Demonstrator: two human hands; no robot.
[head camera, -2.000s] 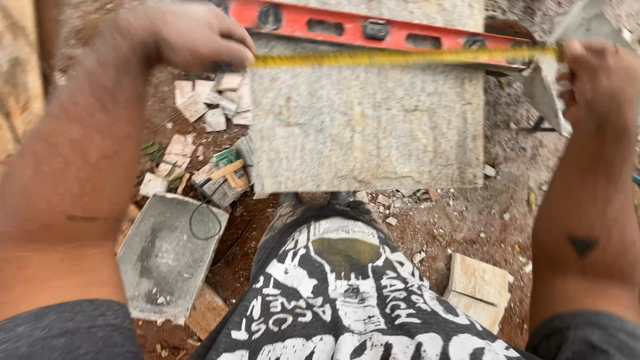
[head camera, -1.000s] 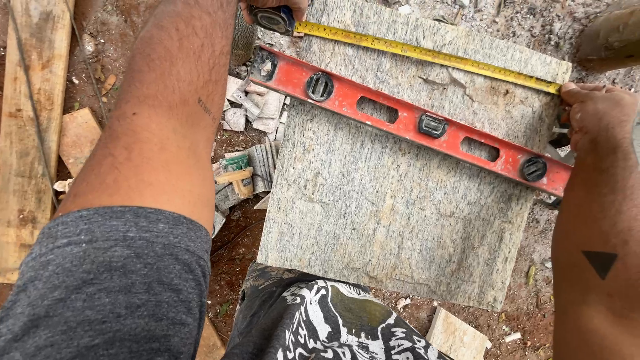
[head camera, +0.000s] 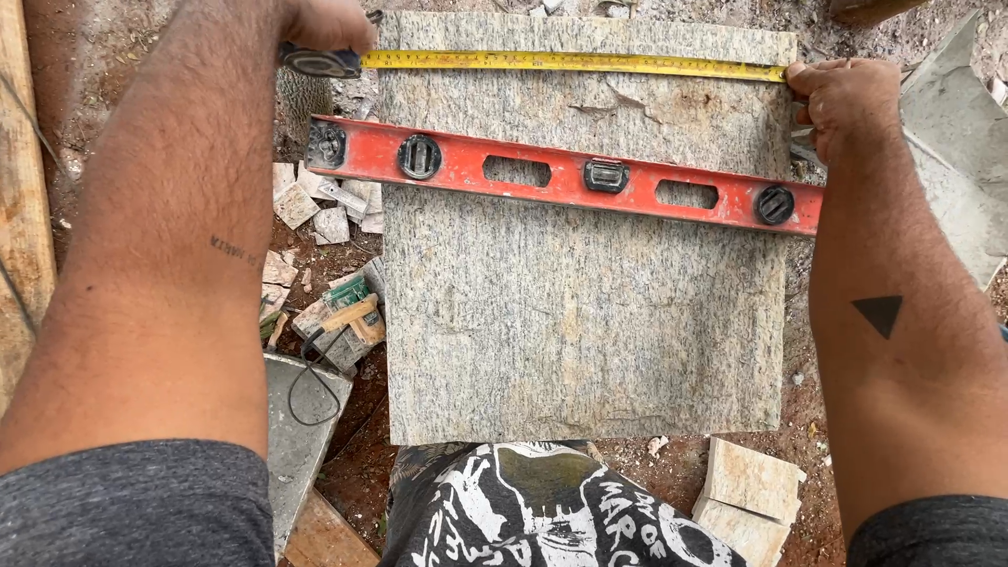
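A rough rectangular stone slab (head camera: 583, 331) lies in front of me, and a red spirit level (head camera: 551, 175) rests slantwise across it. My left hand (head camera: 331, 25), partly cut off by the top edge, holds the dark case of a tape measure (head camera: 321, 61) just past the slab's left edge. The yellow tape blade (head camera: 575, 62) runs across the slab's upper part, above the level. At the slab's right edge, my right hand (head camera: 846, 98) pinches the blade's end. My right forearm hides the right end of the level.
Stone offcuts (head camera: 295, 206) and a wooden-handled tool (head camera: 346, 315) lie left of the slab, above a grey tray (head camera: 303, 402). Wooden planks (head camera: 24, 197) run along the far left. Broken slab pieces (head camera: 748, 488) lie at lower right, and a grey sheet (head camera: 953, 150) at upper right.
The tape and both hands were over the level two seconds ago; now they are above it, across the slab's upper part. The view has shifted and turned.
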